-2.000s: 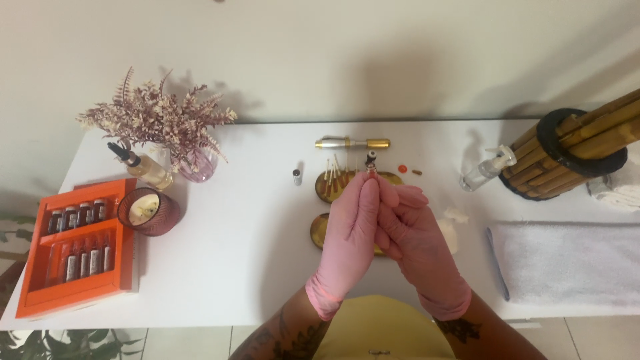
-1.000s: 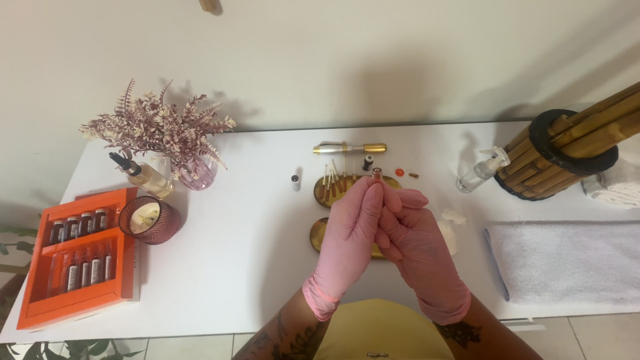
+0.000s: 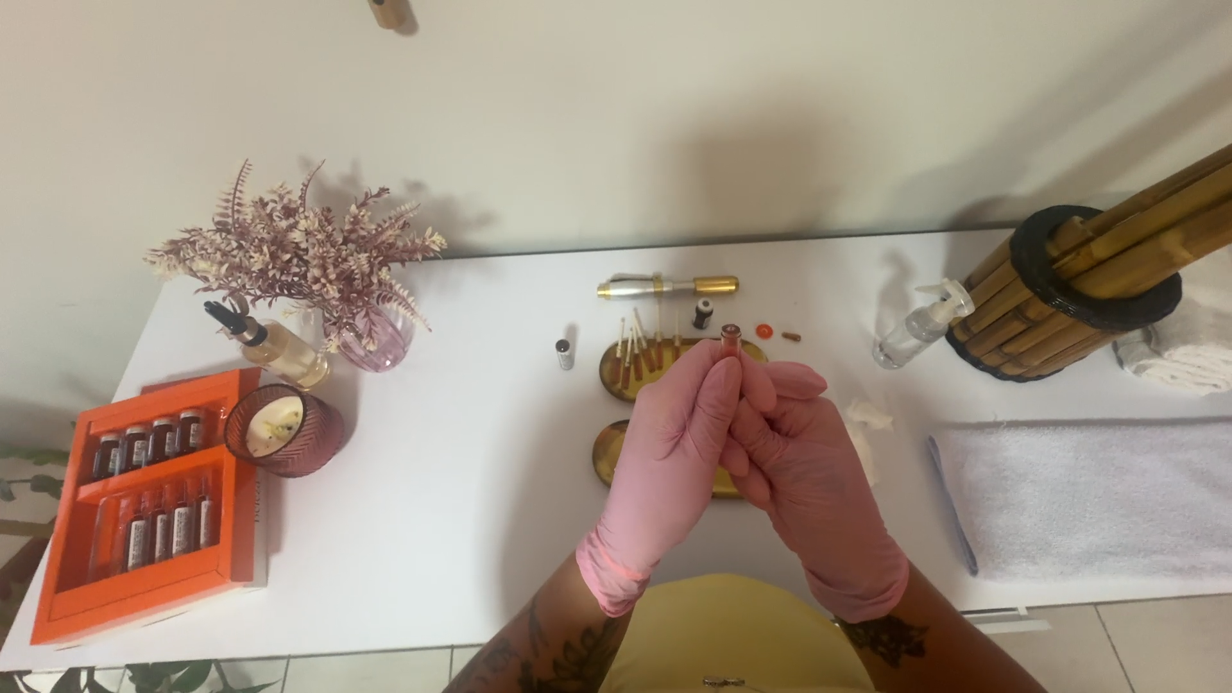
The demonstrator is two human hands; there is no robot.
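Note:
My left hand (image 3: 674,433), in a pink glove, grips a small cylindrical part (image 3: 731,337) with a round top between its fingertips. Pressed against it from the right is my gloved right hand (image 3: 804,462), its fingers bent around the lower end of that part; whether it grips too is hidden. Behind my hands, an oval gold tray (image 3: 614,373) bears several slim white-tipped pieces. A second gold tray (image 3: 606,452) is partly covered by my hands. A small dark vial (image 3: 704,313), an orange-red disc (image 3: 764,331) and a tiny brown piece (image 3: 791,337) lie beyond my fingertips.
Beyond the trays lies a silver and gold pen-shaped device (image 3: 667,287). An orange box of vials (image 3: 67,587), a candle (image 3: 322,430) and a dropper bottle (image 3: 298,364) are left; a pump bottle (image 3: 905,337), bamboo container (image 3: 1011,308) and folded towel (image 3: 1088,500) are right.
The small dark vial beyond my fingertips shows more separately from my hands than two seconds ago. Both hands remain together in nearly the same place.

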